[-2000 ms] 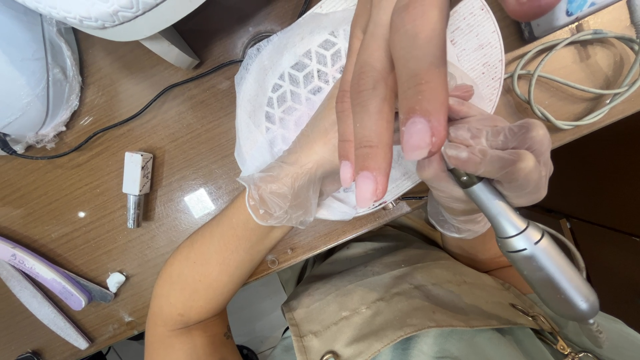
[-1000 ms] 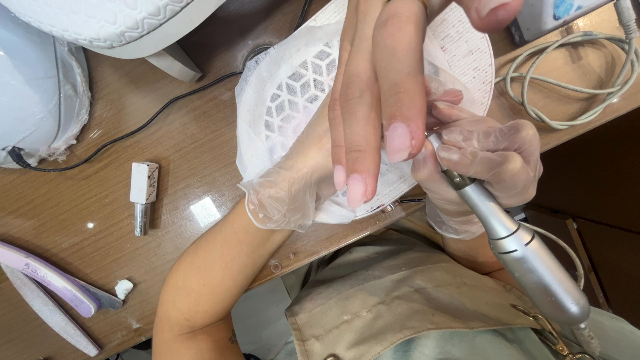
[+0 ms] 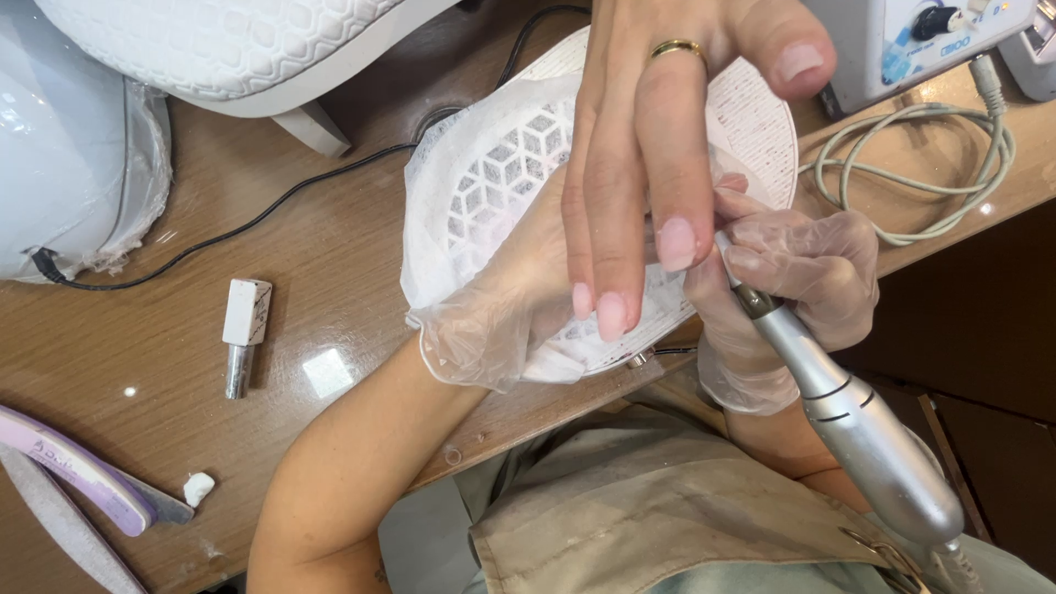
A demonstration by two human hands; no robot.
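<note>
My right hand [image 3: 796, 272], in a clear glove, is closed around the front of a silver electric nail drill [image 3: 870, 445]. Its tip is beside another person's hand [image 3: 635, 140], which reaches in from the top with a gold ring and pink nails. My left hand [image 3: 532, 272], also gloved, passes under that person's fingers, which hide much of it, so its grip cannot be made out. Both hands are over a round white nail dust collector [image 3: 755, 115] with a hexagon-patterned grille, partly covered by a thin white cloth [image 3: 429, 223].
On the wooden table [image 3: 330, 247] at left lie a white and silver bottle [image 3: 247, 313], nail files [image 3: 82, 474] and a white lump [image 3: 198, 488]. A textured white cushion [image 3: 239, 41] stands at upper left. A control box [image 3: 907, 49] with a coiled cable [image 3: 932, 186] is at upper right.
</note>
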